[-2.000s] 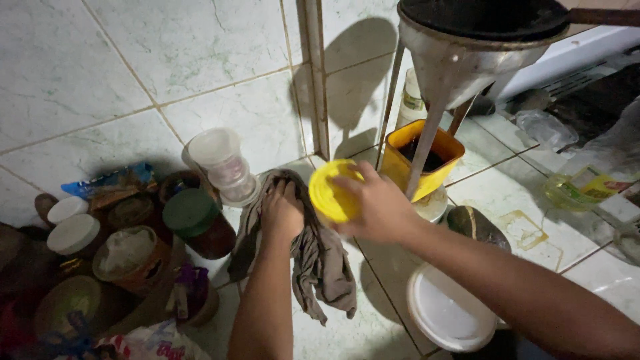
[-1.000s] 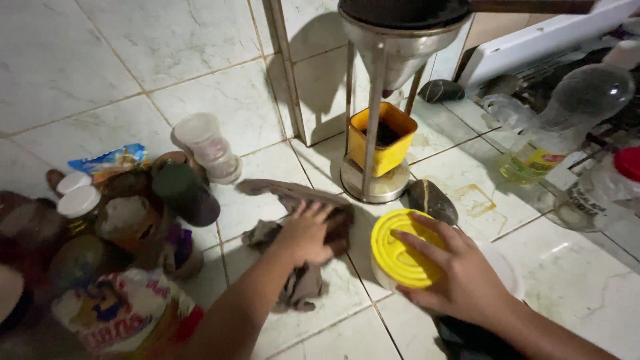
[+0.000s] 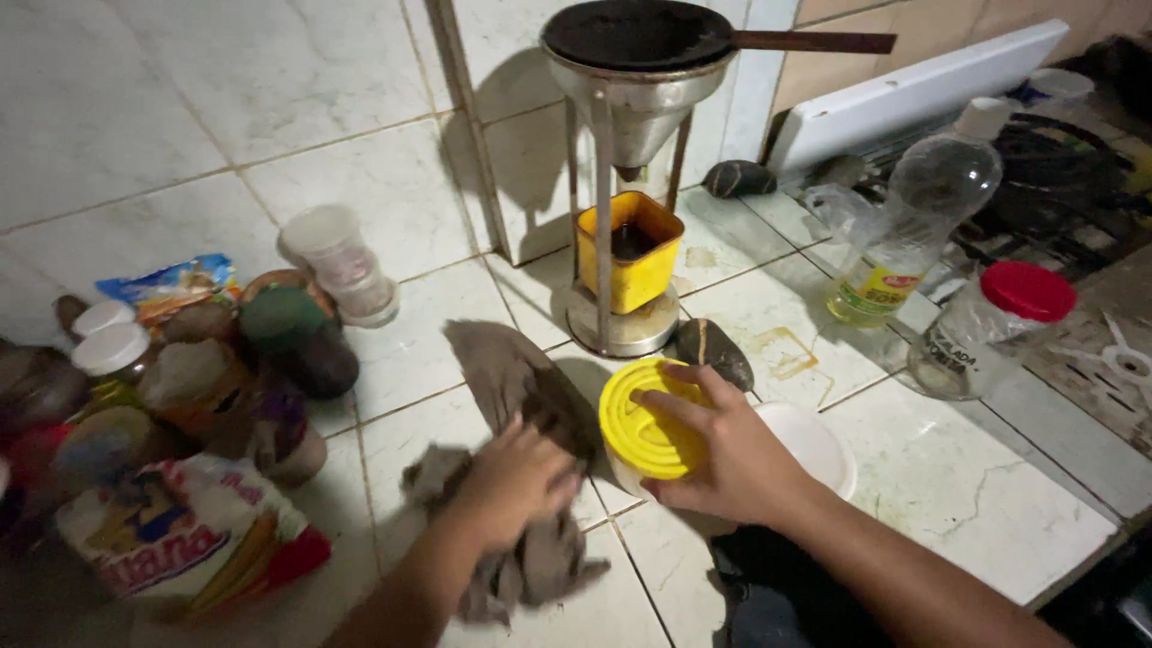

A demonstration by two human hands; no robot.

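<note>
My left hand (image 3: 517, 490) presses on a crumpled grey-brown cloth (image 3: 531, 387) spread over the tiled counter; its fingers are blurred and seem bunched on the fabric. Held in my right hand (image 3: 733, 450) is a round container with a yellow plastic lid (image 3: 643, 418), the fingers over the lid and the thumb at its side. Its lower part is mostly hidden. A white round lid or dish (image 3: 810, 450) lies partly behind my right wrist. Just beyond the container sit a dark stone (image 3: 715, 351) and a metal stand (image 3: 621, 333), which bears a funnel and a yellow square cup (image 3: 634, 256).
Jars and packets crowd the left side, with a printed bag (image 3: 193, 531) in front and stacked clear plastic cups (image 3: 342, 265) by the wall. On the right are an oil bottle (image 3: 877, 288), a red-lidded jar (image 3: 1026, 292) and a stove. A dark pan (image 3: 639, 36) tops the funnel.
The yellow-lidded container, in my right hand, has come down from beside the stand towards the front of the counter. My left hand and the cloth have moved away from the clear cups.
</note>
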